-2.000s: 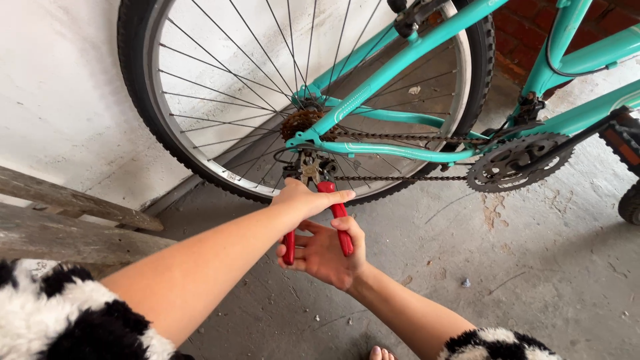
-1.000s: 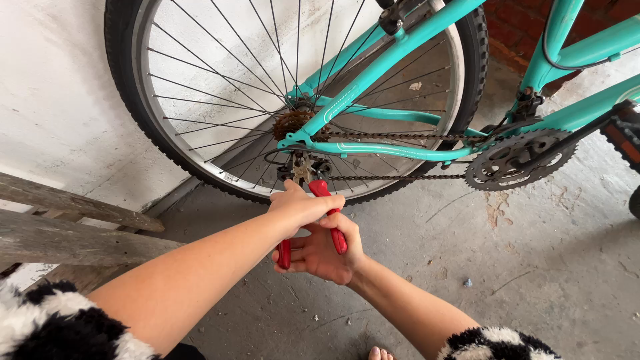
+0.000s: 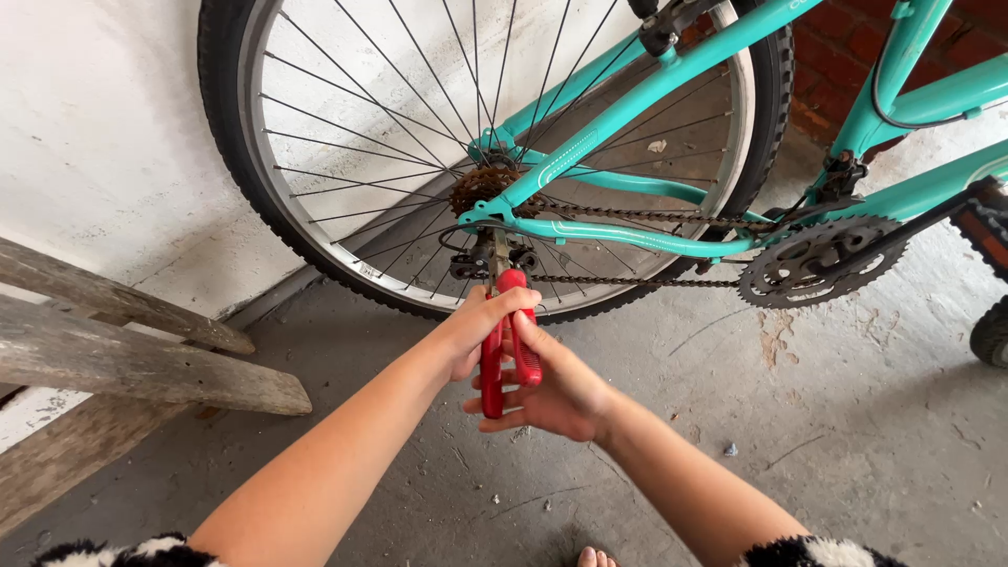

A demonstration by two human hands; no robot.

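Red-handled pliers [image 3: 491,370] point up at the rear derailleur [image 3: 470,261] of a teal bicycle, their jaws in front of it, just under the rear dropout. Around the upper part of the handles, near the pivot, is my left hand [image 3: 472,327]. Lower down, my right hand [image 3: 555,386] holds the handles, its thumb on the right one and fingers behind the left one. What the jaws touch is too small to tell. A rusty cassette [image 3: 482,189] sits above, and the chain [image 3: 638,280] runs right to the chainring [image 3: 823,260].
The rear wheel's tyre [image 3: 236,169] stands close to a white wall [image 3: 102,134]. Weathered wooden boards [image 3: 150,354] jut in from the left. A pedal [image 3: 984,232] and a small black wheel [image 3: 991,332] are at the right edge. Bare toes [image 3: 596,557] show on the concrete floor at the bottom.
The red handles stood apart in both earlier frames; they are now close together. My right hand has closed in around them, nearer my left hand.
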